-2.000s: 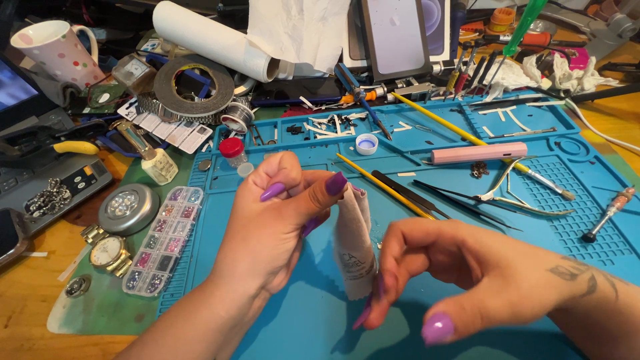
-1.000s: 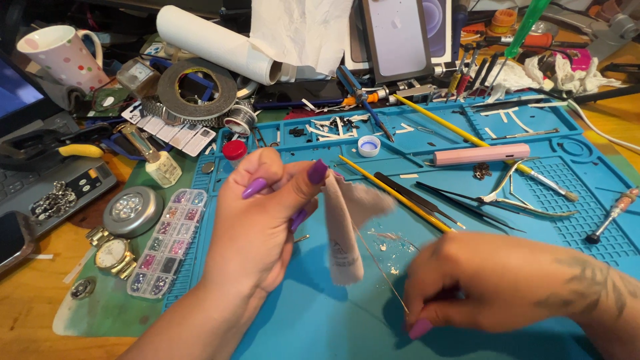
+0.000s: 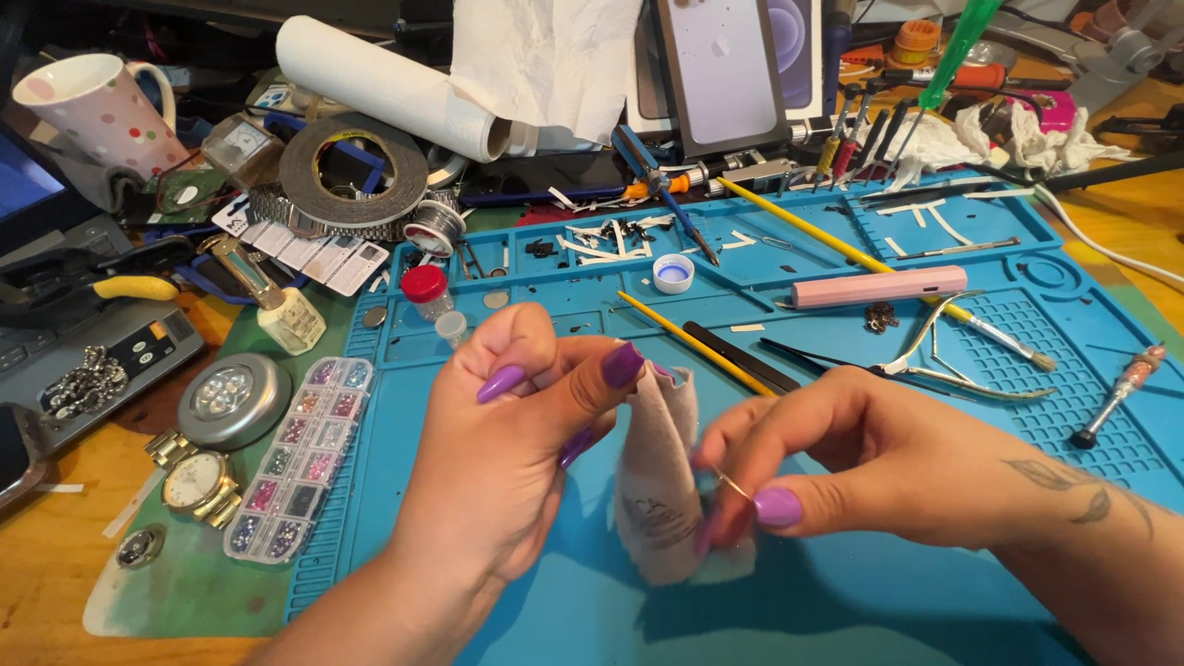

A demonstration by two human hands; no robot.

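Observation:
My left hand [image 3: 536, 407] pinches the top of a pale cloth piece [image 3: 652, 481] between thumb and forefinger. The cloth hangs folded over the blue silicone work mat and bears dark printing low on its face. My right hand [image 3: 832, 462] is just to the right of the cloth, thumb and fingers closed on a thin gold-coloured strand [image 3: 733, 483], perhaps a fine chain or wire. Where the strand runs behind the fingers cannot be seen. Behind the hands lie a yellow-handled brush [image 3: 698, 342], black tweezers [image 3: 740, 356] and metal nippers [image 3: 911, 356].
Left of the blue mat [image 3: 407, 601] are a bead organizer [image 3: 301, 462], a gold-coloured wristwatch [image 3: 196, 483], a round push light [image 3: 234, 400] and a nail polish bottle [image 3: 291, 319]. A red-capped vial [image 3: 427, 289], white cap [image 3: 673, 274] and pink pen-like tool [image 3: 879, 287] lie beyond the hands.
One second ago my right hand was lower, with a thin strand stretched between it and the top of the cloth; now it is raised beside the cloth. My left hand stays on the cloth.

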